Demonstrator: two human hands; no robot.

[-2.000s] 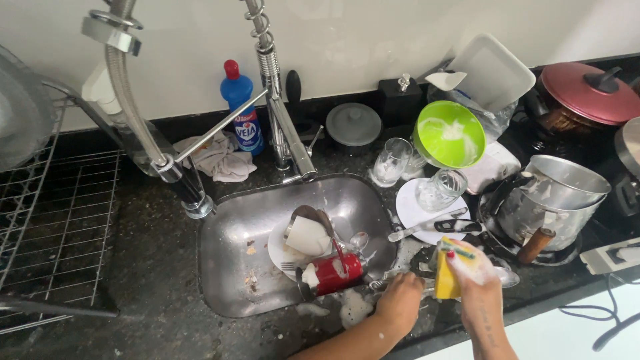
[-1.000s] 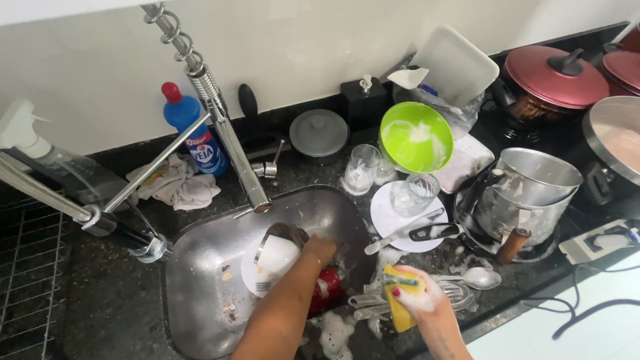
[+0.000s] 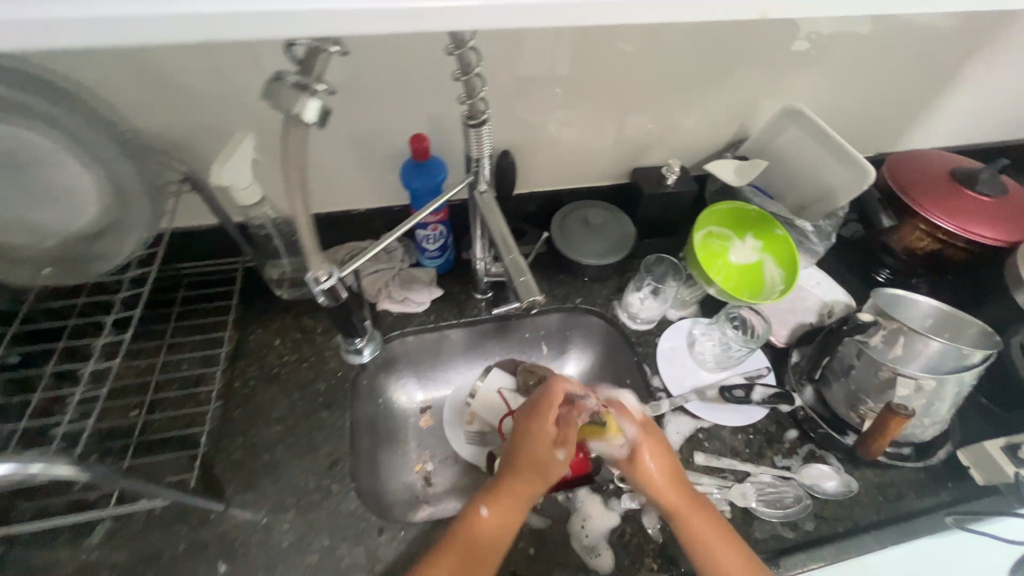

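Over the right side of the steel sink point(image 3: 400, 448), my right hand point(image 3: 632, 432) grips a soapy yellow sponge point(image 3: 600, 430). My left hand point(image 3: 548, 432) meets it from the left, fingers curled at the sponge; whether it also holds a small item is hidden by fingers and foam. Beneath the hands lie a red object point(image 3: 574, 470), a white cup point(image 3: 492, 398), a white plate point(image 3: 456, 424) and a fork point(image 3: 480, 438). Soapy spoons point(image 3: 828, 482) and other cutlery rest on the counter to the right.
A faucet point(image 3: 504, 248) rises behind the sink, near a blue cleaner bottle point(image 3: 426, 208). On the right are a drinking glass point(image 3: 650, 292), a green bowl point(image 3: 742, 252), a plate with a knife point(image 3: 680, 400), and aluminium pots point(image 3: 920, 376). A wire dish rack point(image 3: 144, 352) stands left.
My left hand has come up from the items in the sink to the sponge. My right hand has moved left with the sponge, from above the cutlery to over the sink's edge.
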